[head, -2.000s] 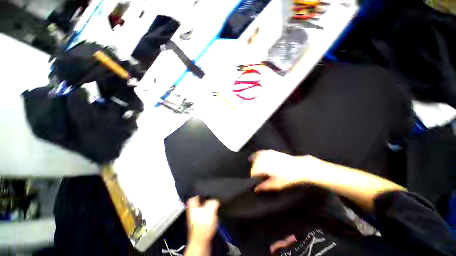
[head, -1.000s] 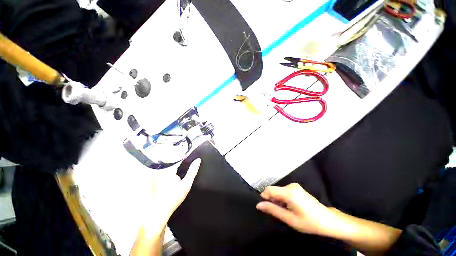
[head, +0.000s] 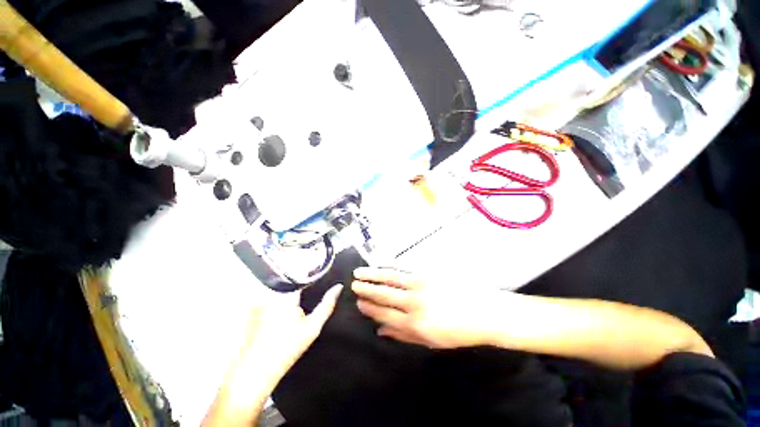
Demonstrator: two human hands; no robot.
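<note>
The black fabric piece [head: 333,359] lies on the white table, its tip under the presser foot and needle area [head: 342,221] of the white sewing machine [head: 308,108]. My left hand [head: 279,342] rests at the fabric's left edge close to the needle area, thumb on the cloth. My right hand [head: 417,308] lies on the fabric's right side, fingertips just below the presser foot. A curved metal loop [head: 312,267] stands beside the needle area. The fabric under my palms is hidden.
Red-handled scissors [head: 512,188] and yellow-orange snips [head: 537,136] lie right of the machine head, near a clear plastic bag [head: 637,125]. A black strap [head: 425,67] drapes over the head. A thread post [head: 158,148] stands at left. Black cloth [head: 75,183] is heaped beyond.
My right hand has moved up and left along the fabric, from its lower right edge to near the presser foot. My left hand stays at the left edge. The view has shifted slightly.
</note>
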